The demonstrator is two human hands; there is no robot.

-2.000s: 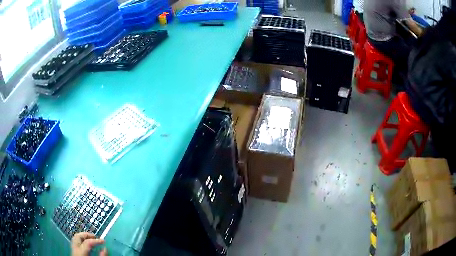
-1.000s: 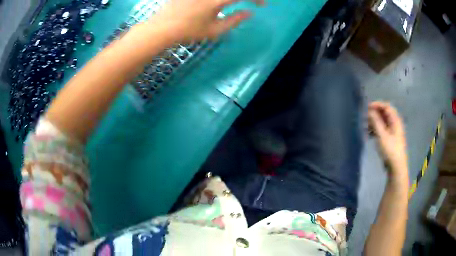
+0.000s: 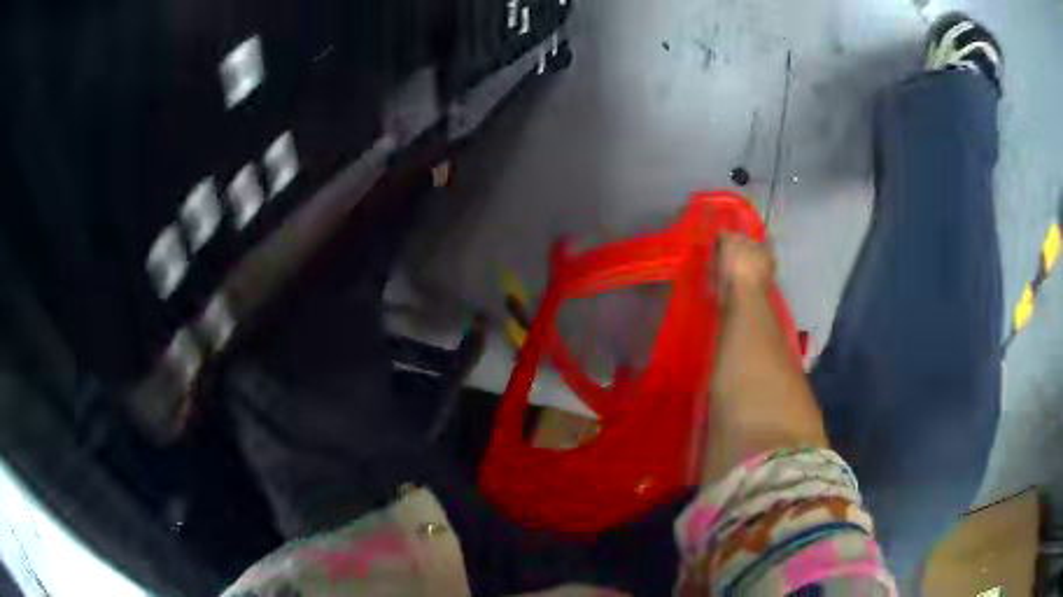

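Observation:
A red plastic stool (image 3: 595, 478) with open sides is tilted between my legs, low over the grey floor. My right hand (image 3: 743, 259) is on its upper right edge and grips it; the fingertips are blurred and partly hidden against the red plastic. My right forearm runs along the stool's right side, with a patterned sleeve at the bottom. My left hand is not in view.
Dark wrapped goods with white labels (image 3: 243, 70) fill the upper left. My leg and shoe (image 3: 965, 49) stretch out on the right over the grey floor (image 3: 676, 128). A yellow-black stripe (image 3: 1026, 306) is at the right edge, and a brown carton (image 3: 991, 546) is at the lower right.
The view has turned from the bench down to the floor. My right hand, over the floor before, now holds the red stool. My left hand, over the tray before, has left the picture.

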